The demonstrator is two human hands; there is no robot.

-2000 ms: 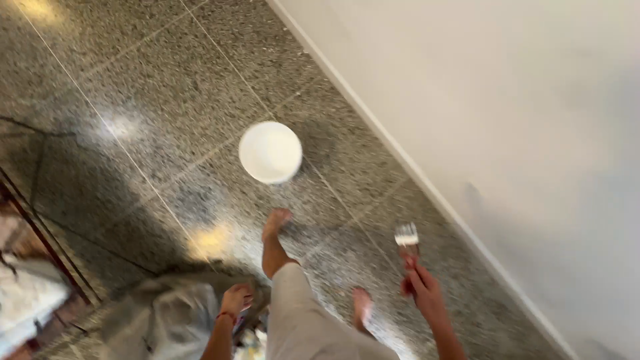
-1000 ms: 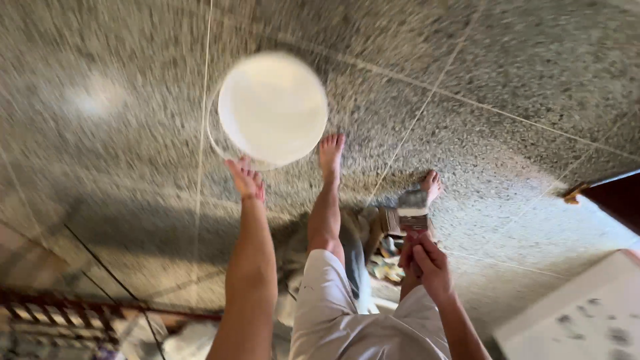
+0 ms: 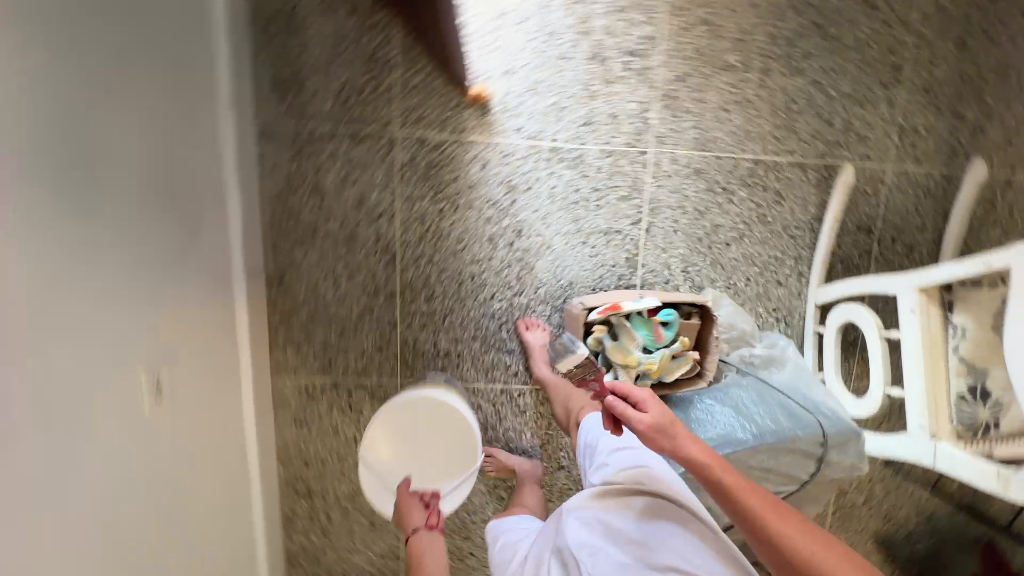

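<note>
My left hand (image 3: pixel 418 509) is at the near edge of a white plastic bucket (image 3: pixel 420 444), its fingers closed where the thin wire-like handle runs. The bucket hangs or stands beside my bare feet; which one cannot be told. In my right hand (image 3: pixel 640 412) is a paintbrush (image 3: pixel 582 370) with a red handle, its bristles coated in white and pointing up and left. The brush is seen over my leg, close to the left side of a cardboard box (image 3: pixel 572 320).
Painted figures (image 3: pixel 640 344) fill the box. Right of it lies a plastic-wrapped bundle (image 3: pixel 768 424) with a dark cord, then a white rocking chair (image 3: pixel 916 384). A wall (image 3: pixel 120 288) runs along the left. A dark door-like panel's corner (image 3: pixel 448 48) juts in at the top.
The view has swung widely, bringing the box and chair into sight. Two seconds ago the bucket was apart from my left hand; now that hand holds it. My right hand keeps the paintbrush.
</note>
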